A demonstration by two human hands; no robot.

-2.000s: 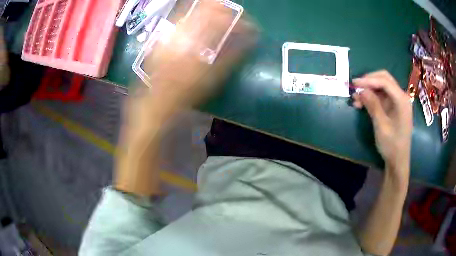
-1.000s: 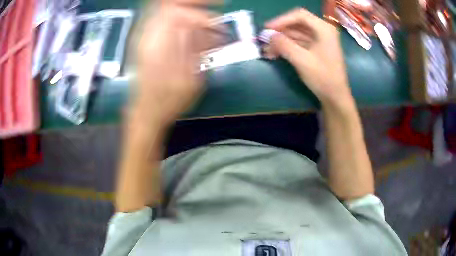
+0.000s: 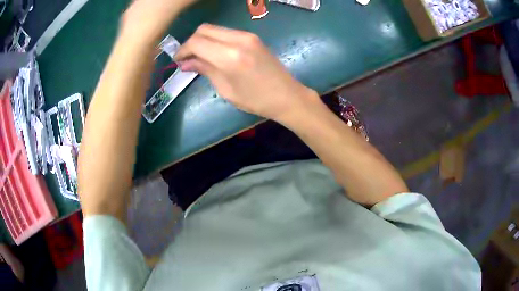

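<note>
A white frame (image 3: 175,89) with green circuit board patches lies at an angle on the green bench, partly hidden by my left forearm. Thin reddish wires show near its window. My right hand (image 3: 236,65) pinches the frame's upper right end between thumb and fingers. Whether a small part is also between the fingertips cannot be told. My left hand (image 3: 155,10) is at the top edge of the picture, above the frame, and its fingers are cut off.
Overlapping white frames (image 3: 67,128) lie at the left beside a pink-red compartment tray (image 3: 42,200). An open carton (image 3: 424,20) of small white pieces stands at the upper right. A coppery piece (image 3: 257,8) and a silvery oblong piece (image 3: 304,3) lie at the top edge.
The view has turned, so the frame and right hand appear further left and the carton shows whole. My left hand has moved up to the picture's edge. My right hand stays at the frame's end.
</note>
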